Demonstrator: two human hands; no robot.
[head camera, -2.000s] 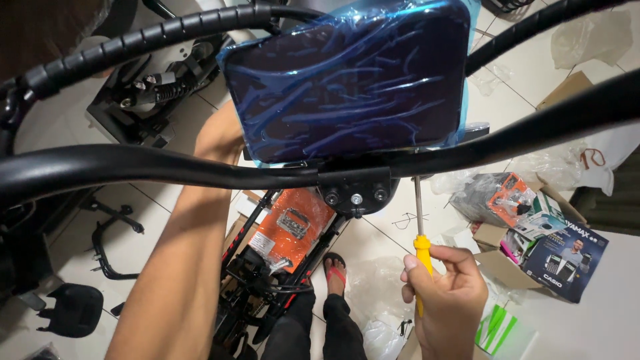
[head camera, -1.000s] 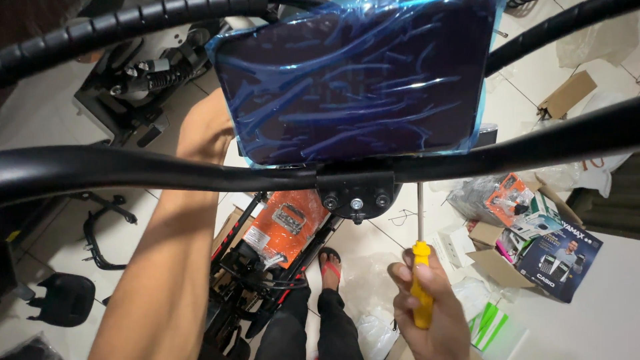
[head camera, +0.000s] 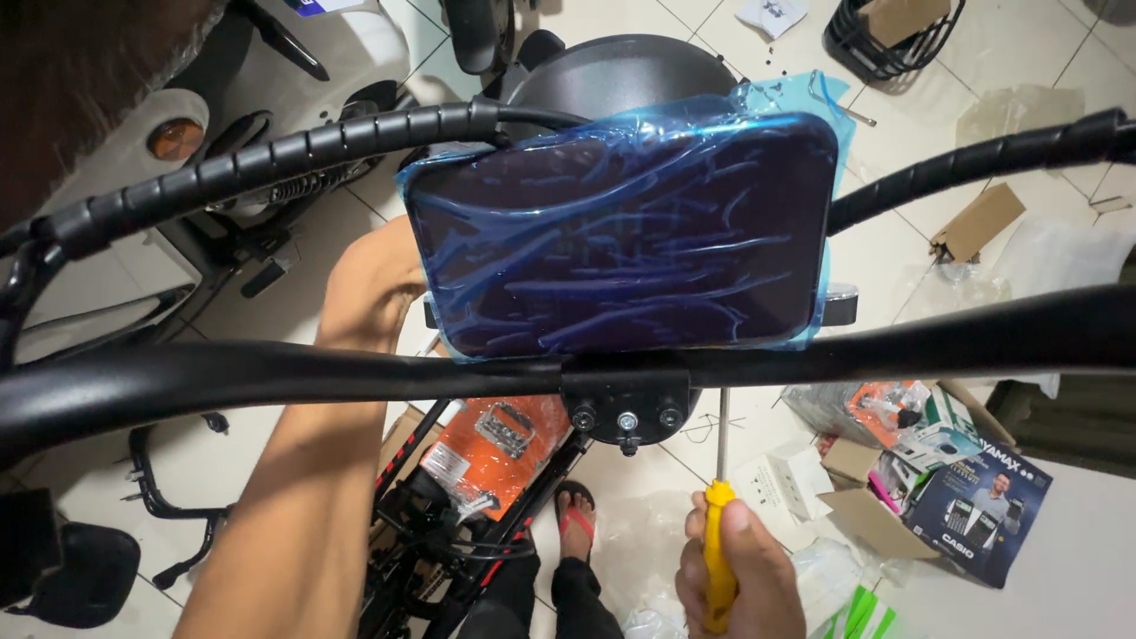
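Note:
A display unit (head camera: 621, 240) wrapped in blue film is mounted above a black handlebar (head camera: 222, 377), with a bolted black clamp (head camera: 627, 399) at its middle. My right hand (head camera: 741, 568) grips the yellow handle of a screwdriver (head camera: 720, 532) below the bar. Its shaft points up and passes out of sight behind the bar, so the tip is hidden. My left arm reaches up behind the bar. Only the wrist and part of my left hand (head camera: 399, 257) show beside the display's left edge; the fingers are hidden behind the unit.
Spiral-wrapped cables (head camera: 293, 169) run to both sides of the display. Below lies an orange part in clear plastic (head camera: 501, 453) on a black frame. Opened cardboard boxes (head camera: 879, 515) and plastic wrap lie at right. A black basket (head camera: 887, 40) stands at top right, a white vehicle body (head camera: 355, 53) at upper left.
The view has shifted, showing more beyond the display. My right hand stays on the screwdriver's handle, its fingers placed differently around it. My left hand remains behind the display.

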